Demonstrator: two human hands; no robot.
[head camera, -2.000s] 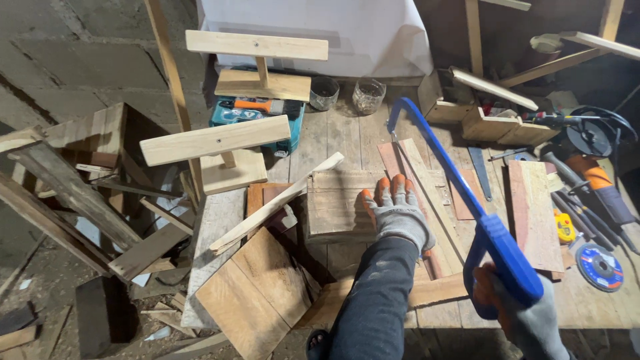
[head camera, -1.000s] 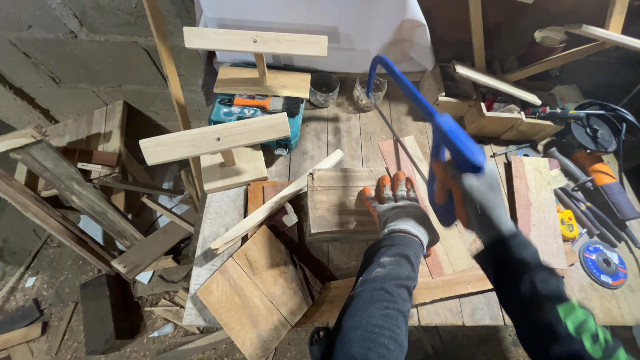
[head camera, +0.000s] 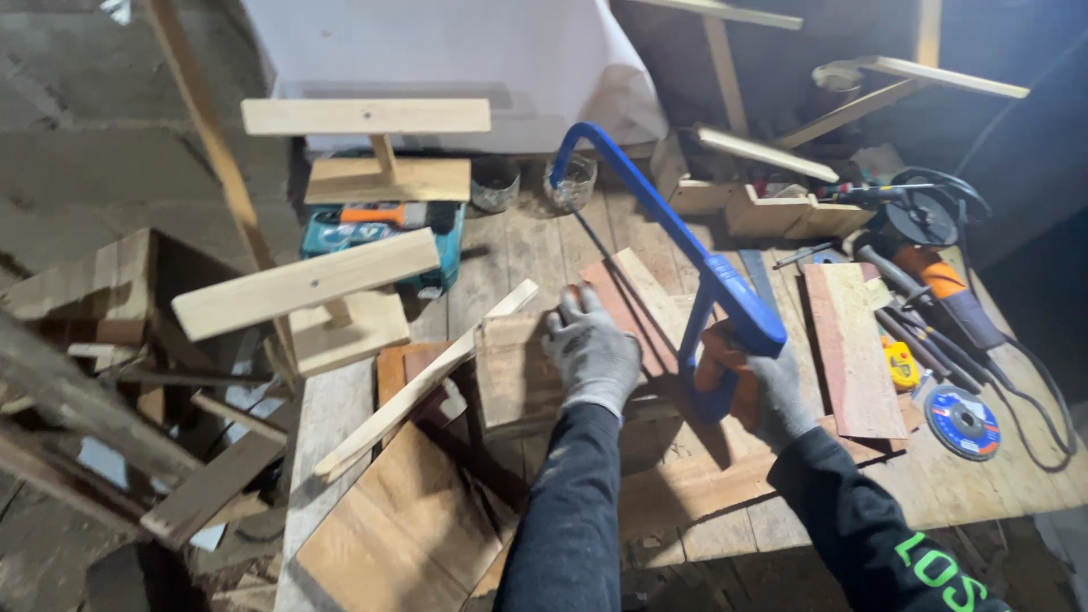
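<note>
My right hand (head camera: 761, 382), in a grey and orange glove, grips the handle of a blue-framed hacksaw (head camera: 654, 204). The saw's thin blade slants from the handle up to the left, over the boards. My left hand (head camera: 592, 348), gloved too, rests on the right part of a wooden block (head camera: 517, 365); whether its fingers grip the edge cannot be told. Just right of that hand lie a reddish board (head camera: 625, 302) and a pale wooden strip (head camera: 650, 293). A long thin wooden strip (head camera: 425, 382) leans along the block's left side.
Two T-shaped wooden pieces (head camera: 365, 116) stand at the back left near a teal tool case (head camera: 446, 255). Two glass jars (head camera: 495, 184) are behind the saw. At right lie an angle grinder (head camera: 943, 280), a flap disc (head camera: 962, 422), a yellow tape measure (head camera: 899, 364) and a short board (head camera: 854, 348).
My right hand and the hacksaw moved left and up, then down a little toward the reddish board. My left hand stays on the block, its fingers shifted slightly.
</note>
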